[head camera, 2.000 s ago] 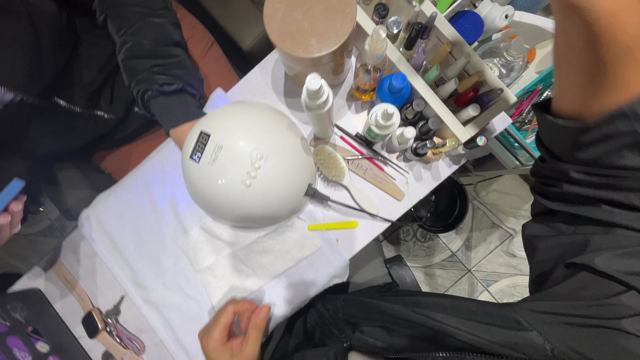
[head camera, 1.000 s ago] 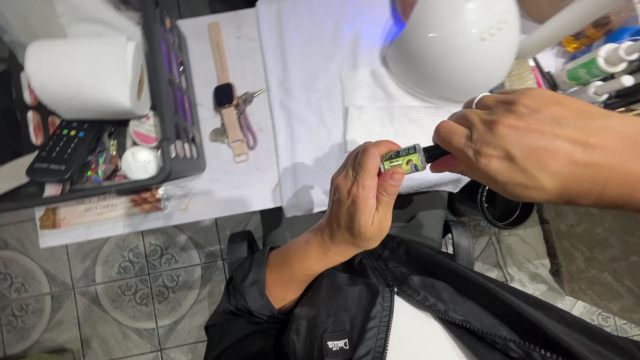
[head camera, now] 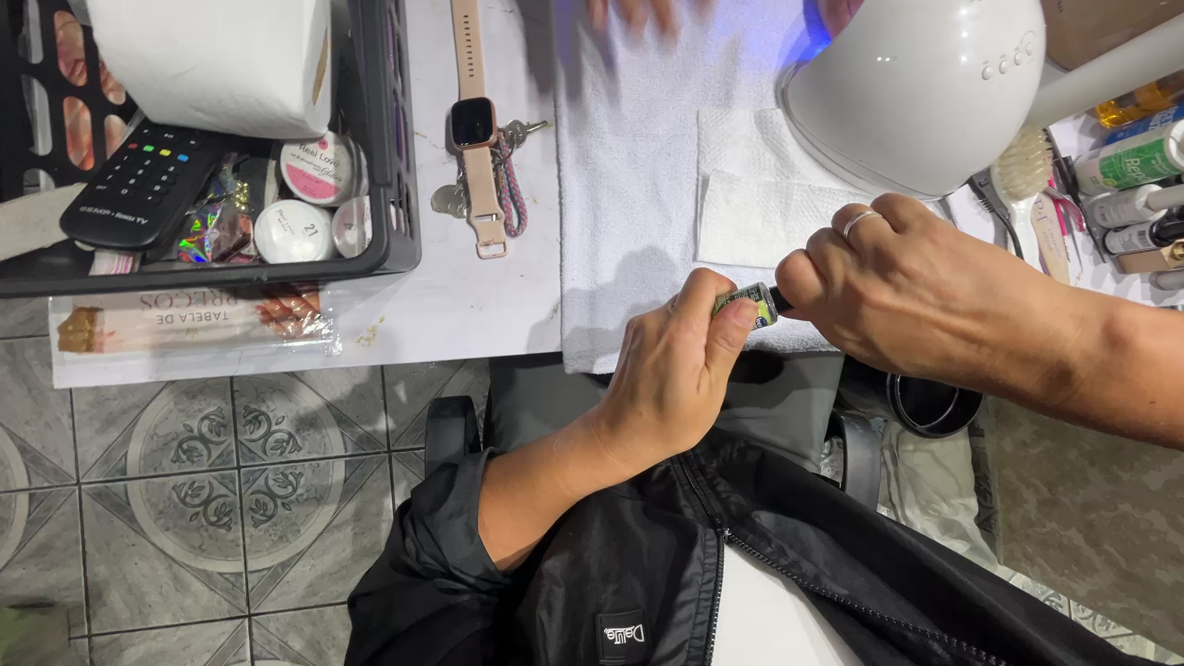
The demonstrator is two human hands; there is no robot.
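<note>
My left hand (head camera: 680,361) holds a small nail product bottle (head camera: 754,305) with a green label, tilted on its side over the towel's near edge. My right hand (head camera: 879,287), with a ring on one finger, grips the bottle's black cap (head camera: 782,301); whether the cap is loose cannot be told. Beyond my hands, a folded white paper towel (head camera: 740,213) lies on the white cloth towel (head camera: 610,203). A white dome-shaped nail lamp (head camera: 911,92) glows blue at its left edge, with part of another person's hand (head camera: 837,14) there. That person's other fingers (head camera: 647,14) rest blurred at the top.
A dark plastic basket (head camera: 398,185) holds a paper roll (head camera: 217,65), a remote control (head camera: 139,185) and small jars (head camera: 294,231). Beside it lie a smartwatch (head camera: 474,123) and keys (head camera: 518,132). At right are a white-bristled brush (head camera: 1022,171) and several bottles (head camera: 1124,166). A black container (head camera: 934,402) stands below.
Two seconds ago only one of my hands showed clearly, near the paper towel, with no bottle visible in it. Since one second ago, both hands have stayed on the bottle. The view has shifted left.
</note>
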